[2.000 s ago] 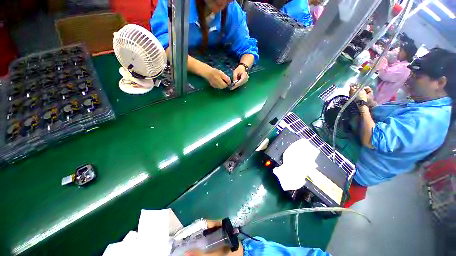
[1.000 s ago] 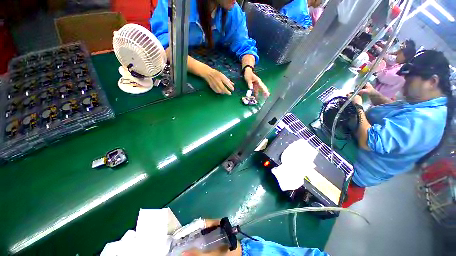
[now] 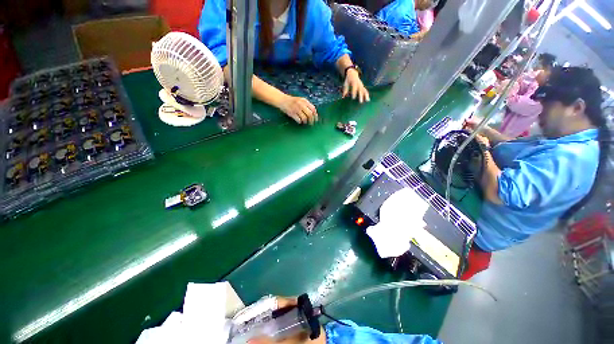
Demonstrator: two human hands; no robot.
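Note:
My right hand is at the bottom edge, partly cut off, with a blue sleeve to its right. It is closed around a clear dispensing syringe with a black cap. A pale air hose runs right from the cap. White wiping papers lie at the syringe's left end. The syringe tip cannot be made out. My left hand is not in view. A small black and silver unit with a whitish tab lies on the green conveyor belt.
A second unit lies farther along the belt near a worker's hands. Also there are a cream fan, tray of units, metal posts, dark box with red light, black fan and another worker at right.
The nearer unit has moved right and slightly up along the belt. The worker across has let go of the second unit, which now lies on the belt. My right hand has barely moved.

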